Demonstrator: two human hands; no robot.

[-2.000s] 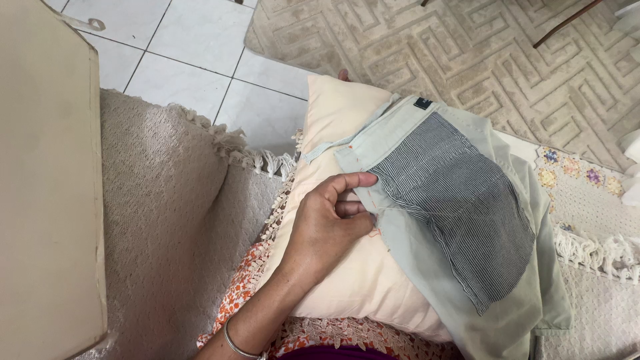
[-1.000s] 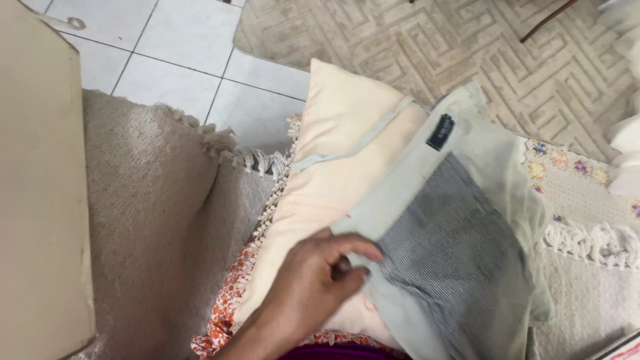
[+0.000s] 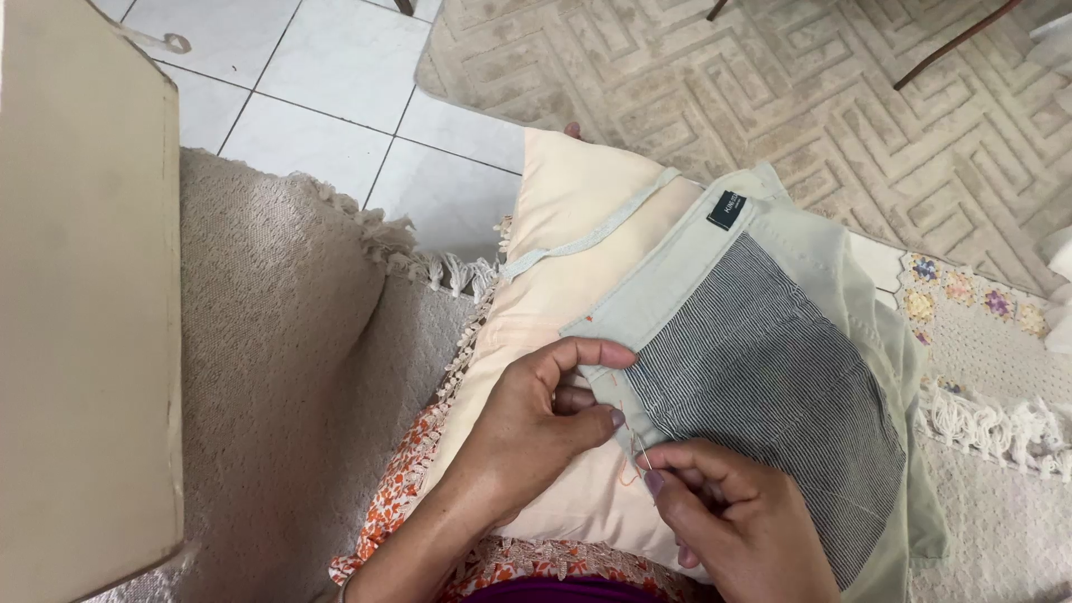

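A pale grey-green garment [image 3: 670, 260] with a dark striped fabric panel [image 3: 770, 377] and a dark label [image 3: 726, 209] lies over a cream pillow [image 3: 578, 209]. My left hand [image 3: 536, 419] pinches the garment's edge between thumb and fingers. Between the thumb and forefinger of my right hand [image 3: 720, 502] is a sewing needle [image 3: 643, 450], its tip at the same edge, just below my left thumb. Orange thread [image 3: 624, 476] loops beside the needle, and small orange stitches show along the edge. A pale fabric strip [image 3: 586, 241] lies across the pillow.
Orange-and-white floral cloth with lace trim [image 3: 385, 494] is under the pillow. A fringed, woven beige cover [image 3: 276, 335] lies left, beside a large cream panel [image 3: 84, 293]. Beyond are white floor tiles [image 3: 327, 100] and a patterned rug [image 3: 636, 67]. A crocheted cloth [image 3: 963, 335] is at right.
My right hand, out of view one second ago, is now at the garment's edge with the needle. My left hand still holds the edge. More of the fabric strip shows than two seconds ago.
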